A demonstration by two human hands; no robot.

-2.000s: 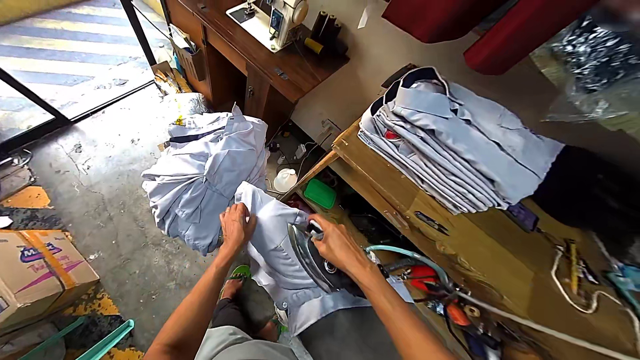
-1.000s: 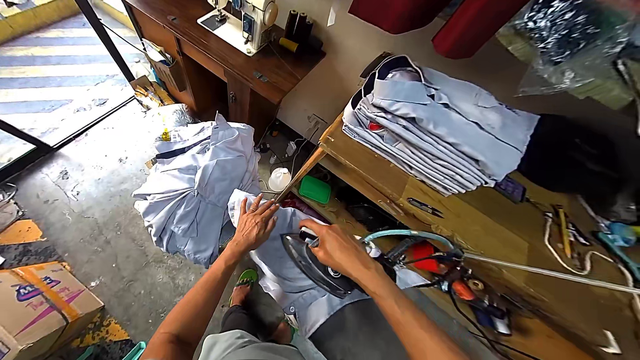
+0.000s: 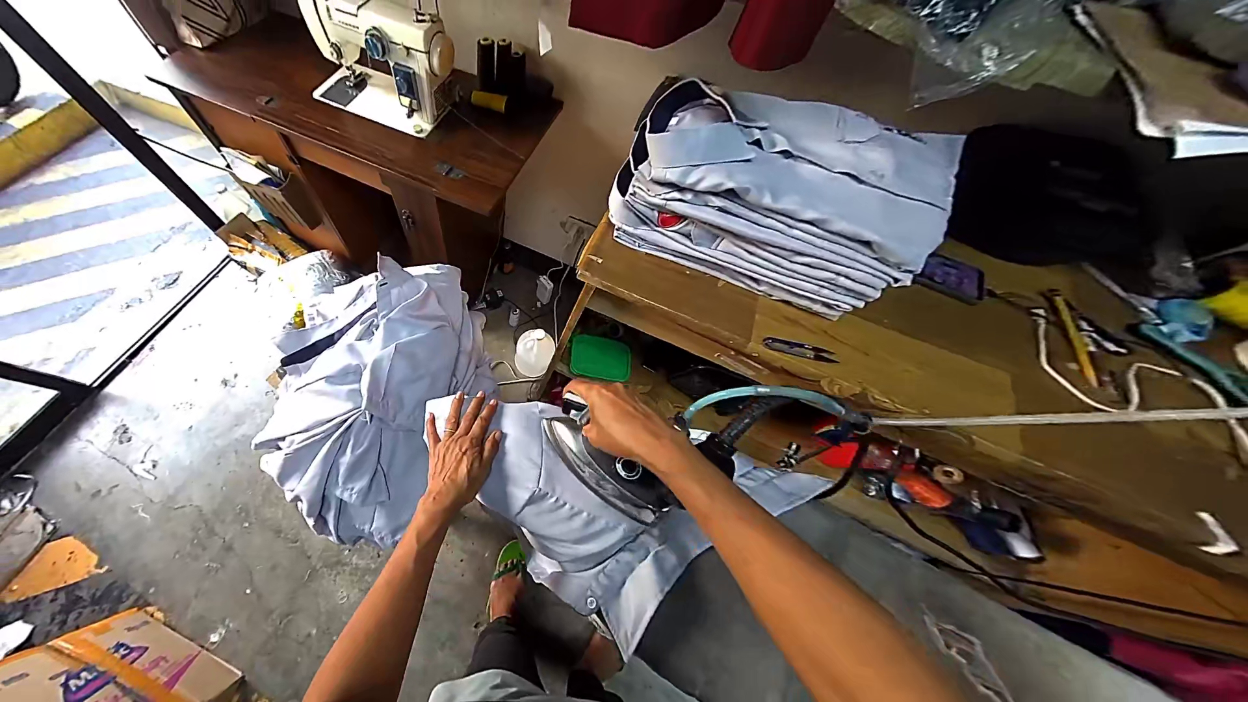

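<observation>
My right hand [image 3: 624, 421] is closed around the handle of a steam iron [image 3: 606, 473], whose soleplate lies on a light grey-blue garment [image 3: 531, 487]. Flat on the garment's left end rests my left hand [image 3: 462, 453], fingers spread, a ring on one of them. The garment is laid over a dark grey pressing surface [image 3: 721, 595], and part of it hangs over the near edge. A teal hose [image 3: 760, 393] and a dark cord run from the iron to the right. Left of my left hand is a heap of similar garments [image 3: 380, 390].
A wooden workbench [image 3: 877, 341] at the right bears a stack of folded shirts [image 3: 780, 185], thread snips [image 3: 799, 349] and a phone [image 3: 951, 277]. Beyond the heap stands a sewing machine [image 3: 390, 58] on a wooden cabinet [image 3: 263, 88]. A cardboard box [image 3: 127, 663] sits on the floor, lower left.
My left hand has gone from the fabric's upper edge to lying flatter on its left end, fingers spread. The iron remains in my right hand on the garment.
</observation>
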